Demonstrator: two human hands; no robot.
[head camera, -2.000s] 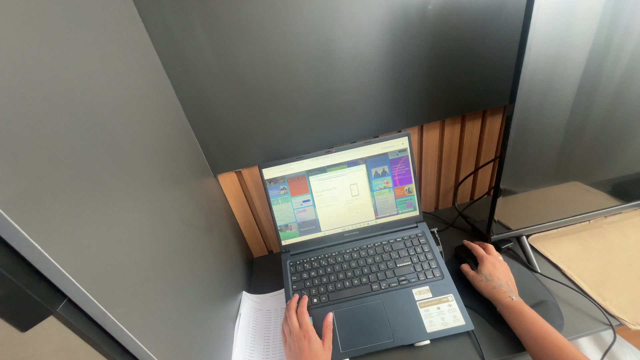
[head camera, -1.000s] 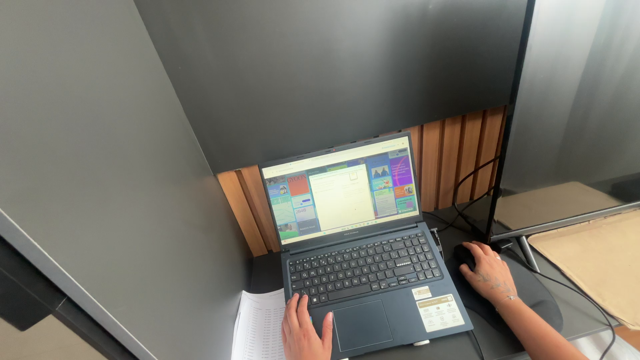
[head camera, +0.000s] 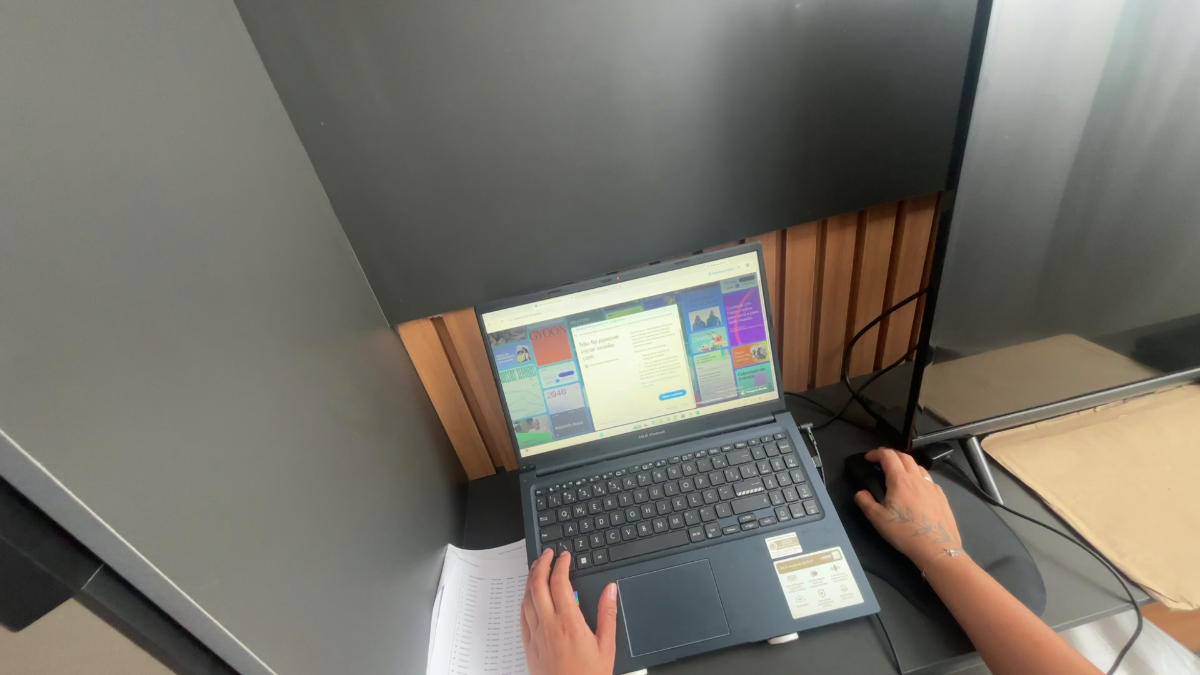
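Observation:
A dark blue laptop (head camera: 675, 525) stands with its lid raised and its screen (head camera: 637, 361) lit, showing a pale dialog box over colourful tiles. My left hand (head camera: 567, 614) rests on the lower left of the laptop, fingertips at the keyboard's corner and thumb beside the touchpad (head camera: 673, 607). Right of the laptop, my right hand (head camera: 909, 506) lies over a black computer mouse (head camera: 864, 473) on a dark mouse pad (head camera: 1003, 562). A bracelet circles the right wrist.
Printed sheets (head camera: 478, 609) lie partly under the laptop's left side. A large black screen (head camera: 1078, 216) on metal legs stands at the right, by a beige sheet-like item (head camera: 1116, 478). Black cables (head camera: 848, 361) run behind the laptop. Grey panels (head camera: 609, 141) rise at the left and back.
The pale box on the laptop screen has changed from mostly blank to showing text and a blue button. Both hands have stayed in about the same places.

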